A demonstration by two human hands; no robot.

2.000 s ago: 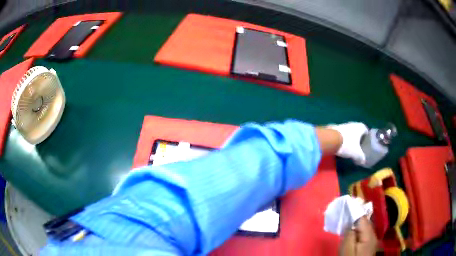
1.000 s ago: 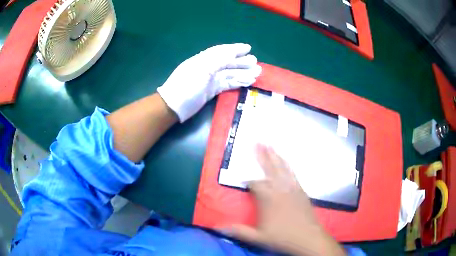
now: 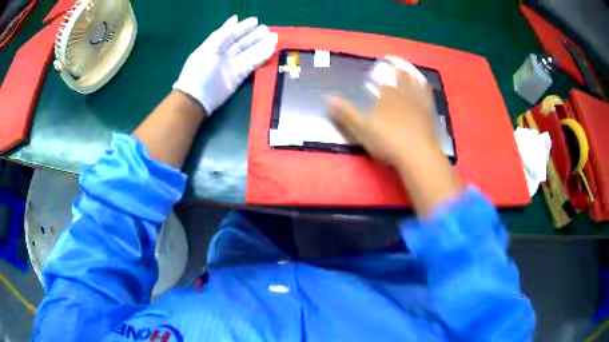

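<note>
A display panel (image 3: pixel 320 100) with a black border and silvery face lies flat on a red foam mat (image 3: pixel 477 133). White tabs and a small yellow bit show at its upper left. My left hand (image 3: pixel 224 63), in a white glove, rests at the mat's upper left corner, fingers slightly apart and holding nothing. My bare right hand (image 3: pixel 394 117) is over the panel's right half, blurred, with a crumpled white wipe (image 3: pixel 384 75) at its fingertips. The thumb points left over the panel. The hand hides part of the panel's face and upper edge.
A cream desk fan (image 3: pixel 99 40) stands at the left. At the right are a translucent bottle (image 3: pixel 533 79), a white cloth heap (image 3: pixel 534 155) and a red and yellow tape dispenser (image 3: pixel 557 153). A white tub (image 3: pixel 170 257) sits below the bench edge.
Earlier the gloved hand was at the bottle; it then moved to the mat's upper left. The bare hand left the cloth heap and has moved across the panel to its upper right. The view has shifted.
</note>
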